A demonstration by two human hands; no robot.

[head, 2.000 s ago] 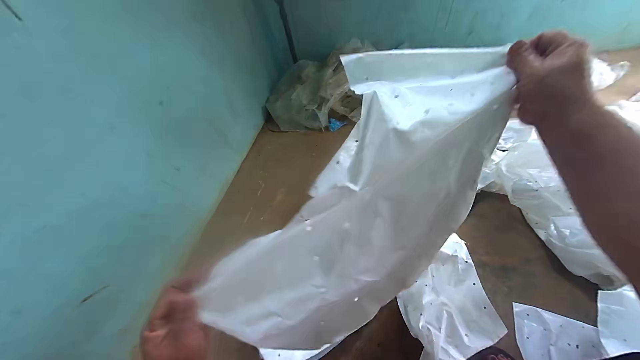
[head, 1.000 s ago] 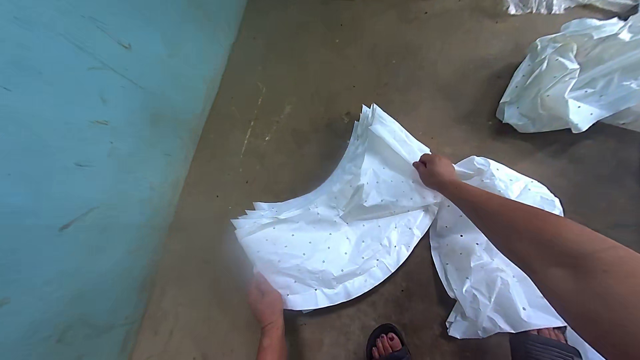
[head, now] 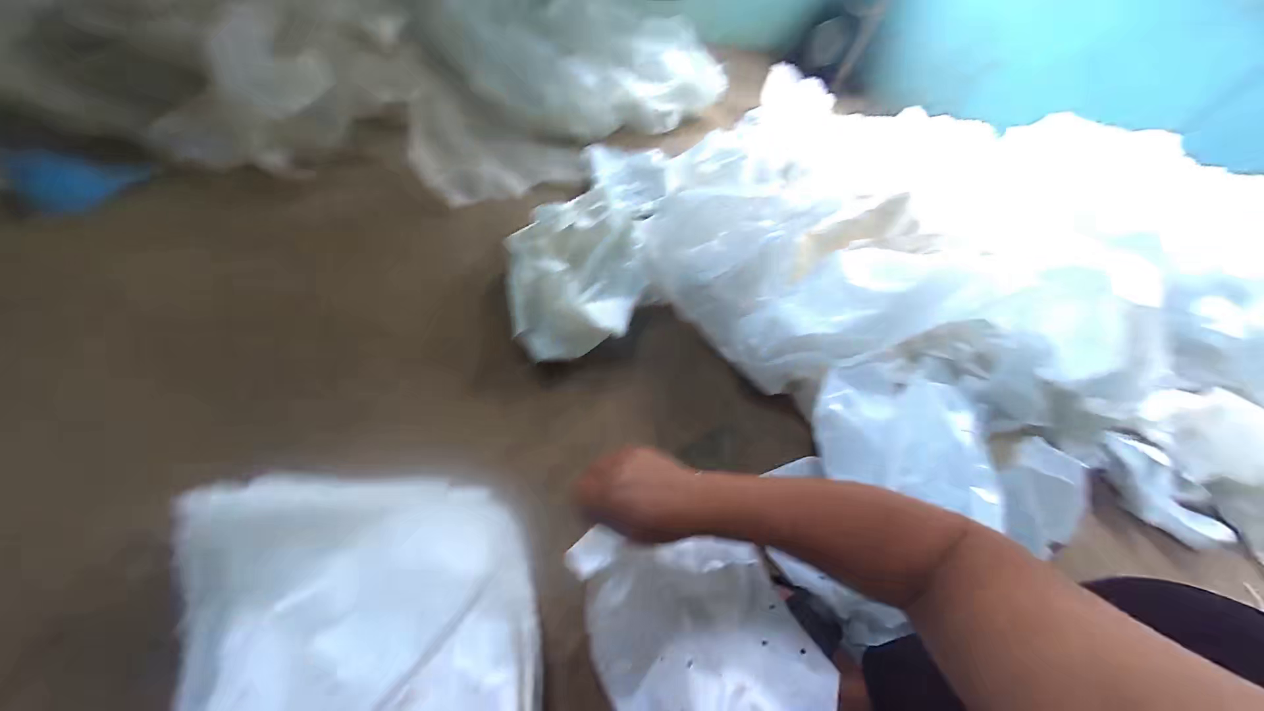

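My right hand is at the lower middle, fingers curled at the upper edge of a white plastic sheet with small dark holes; blur hides whether it grips the sheet. Left of it, on the brown floor, lies a stack of white plastic sheets with a fairly straight top edge. My left hand is out of view.
A large heap of crumpled white plastic spreads over the right side. More crumpled translucent plastic lies at the upper left, near a blue scrap. A turquoise wall stands at the back right.
The view has swung far toward the heap on the right. A second ago both hands were at the stack of sheets; now my right hand is away from it, on its right side.
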